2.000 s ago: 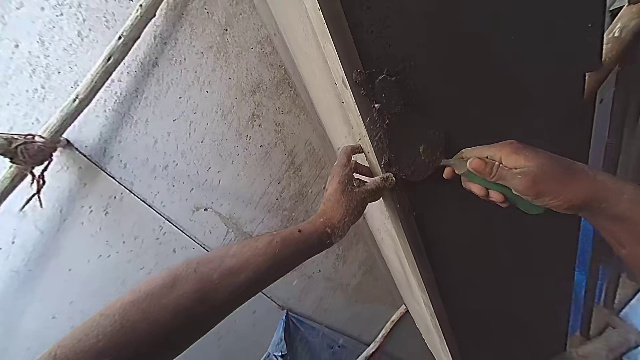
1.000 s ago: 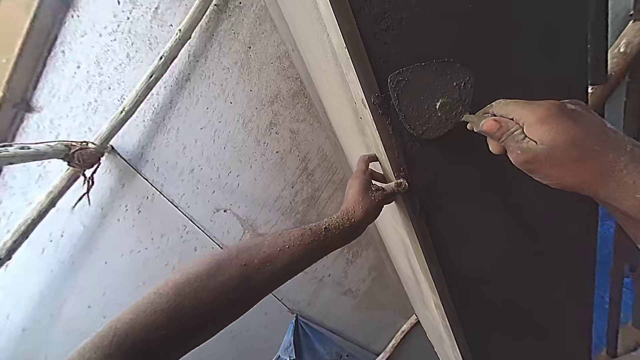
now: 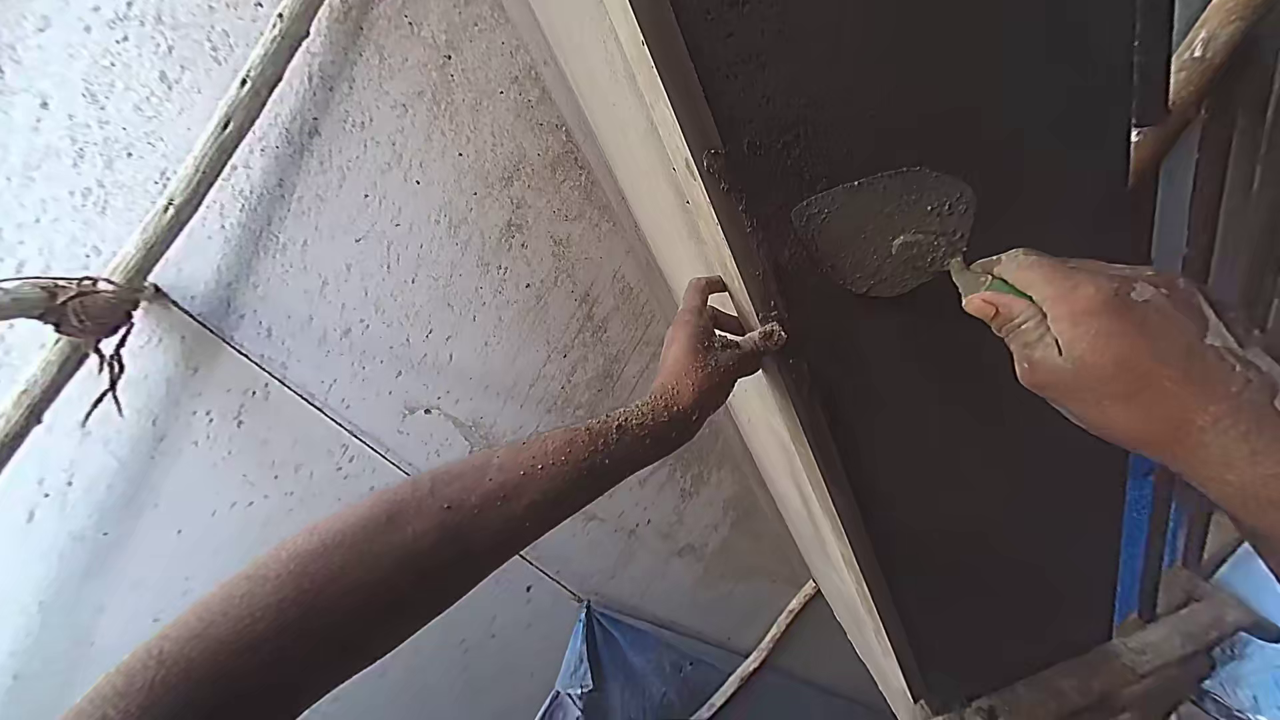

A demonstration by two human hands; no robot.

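My right hand (image 3: 1090, 340) grips the green handle of a mortar-coated trowel (image 3: 890, 230), whose rounded blade lies over or just off the dark surface (image 3: 980, 480). To its left, my left hand (image 3: 710, 345) holds the edge of a long pale board (image 3: 680, 190) that runs diagonally down the view. Grit clings to its thumb and wrist. Dark wet mortar (image 3: 740, 200) sticks in lumps along the board's dark side, close to the left thumb. Whether the blade touches the surface cannot be told.
On the left, a wooden pole (image 3: 190, 185) crosses a second one at a tied joint (image 3: 95, 308), before a pale spattered wall (image 3: 450, 200). A blue sheet (image 3: 630, 665) and a thin stick (image 3: 760, 650) are at the bottom. More poles (image 3: 1200, 70) stand at the right.
The trowel has come away from the board's edge to the right, and its blade now shows broadly. My left hand stays on the board's edge.
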